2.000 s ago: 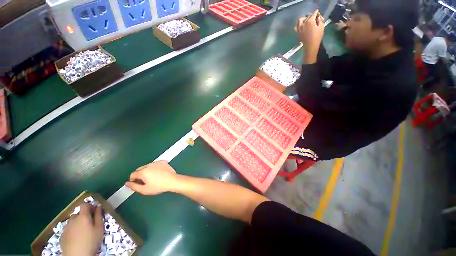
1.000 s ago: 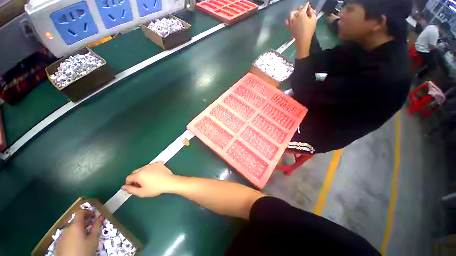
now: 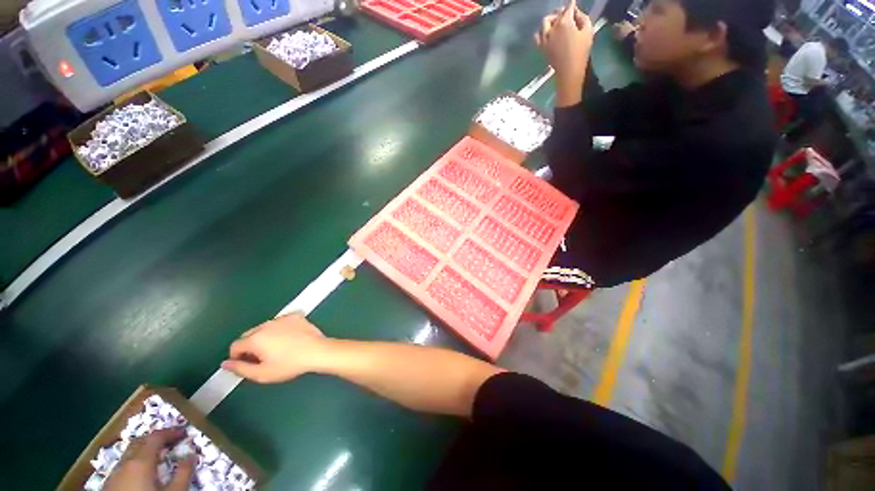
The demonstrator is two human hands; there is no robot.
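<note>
My left hand (image 3: pixel 144 465) is at the bottom left, cut off by the lower edge. Its fingers are bent among small white parts (image 3: pixel 219 468) in an open cardboard carton (image 3: pixel 94 447). It is not clear whether the fingers pinch a part. My right hand (image 3: pixel 275 351) rests on the white strip (image 3: pixel 315 289) of the green line, to the upper right of the carton. Its fingers are curled and the fingertips are close together at its left side. Anything between them is too small to tell. A red-pink compartment tray (image 3: pixel 464 241) lies beyond my right forearm.
A small brown lump (image 3: pixel 347 273) sits by the tray's left corner. More cartons of white parts (image 3: pixel 513 123) stand behind the tray and along the far strip. A power strip (image 3: pixel 153 38) is at the upper left. A person in black (image 3: pixel 662 163) sits at the right, hands raised.
The whole view has shifted slightly, so the tray and far cartons appear further left. My left hand sits lower in the carton with its fingers bent. My right hand has stayed on the strip.
</note>
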